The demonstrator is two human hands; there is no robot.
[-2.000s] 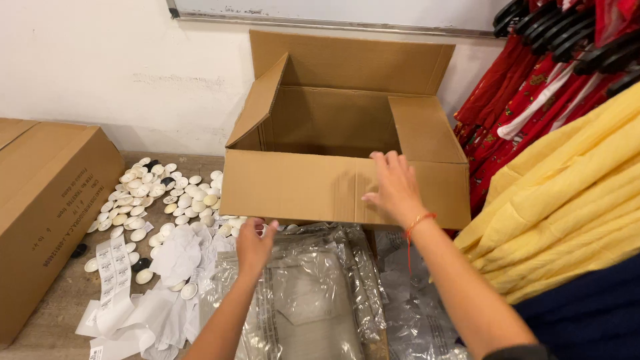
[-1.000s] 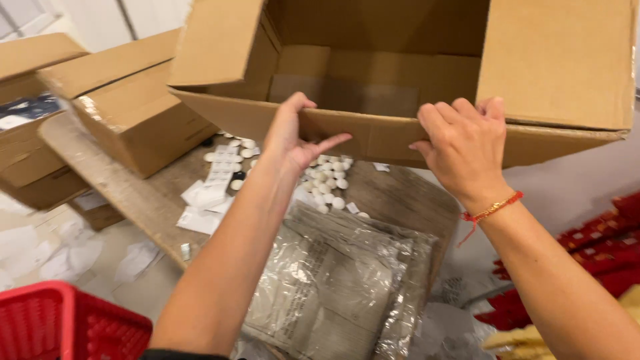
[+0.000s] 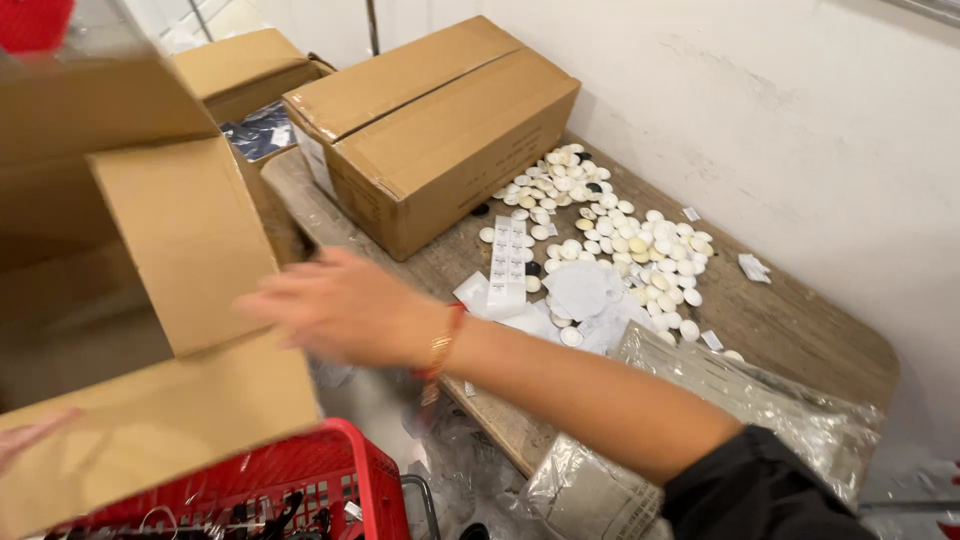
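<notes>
An open cardboard box (image 3: 180, 240) with its flaps spread fills the left side, blurred and tilted. My right hand (image 3: 337, 304), with a red and gold bracelet at the wrist, is at the box's right edge by a flap; blur hides whether its fingers grip the cardboard. Only the fingers of my left hand (image 3: 34, 439) show at the left edge, against the near flap. Clear-bagged folded garments (image 3: 750, 390) lie at the near end of the wooden table (image 3: 810, 330), partly behind my right forearm.
A closed carton (image 3: 450, 127) stands on the table beside many round white tags (image 3: 615, 232), a label sheet (image 3: 508, 262) and crumpled paper (image 3: 585, 289). Behind is another open carton (image 3: 247, 75) with bagged dark items. A red plastic basket (image 3: 375, 480) stands below the box.
The open box stood on the table two seconds ago, then was held up in both hands. Now it is left of the table, over the red basket. The view has swung left.
</notes>
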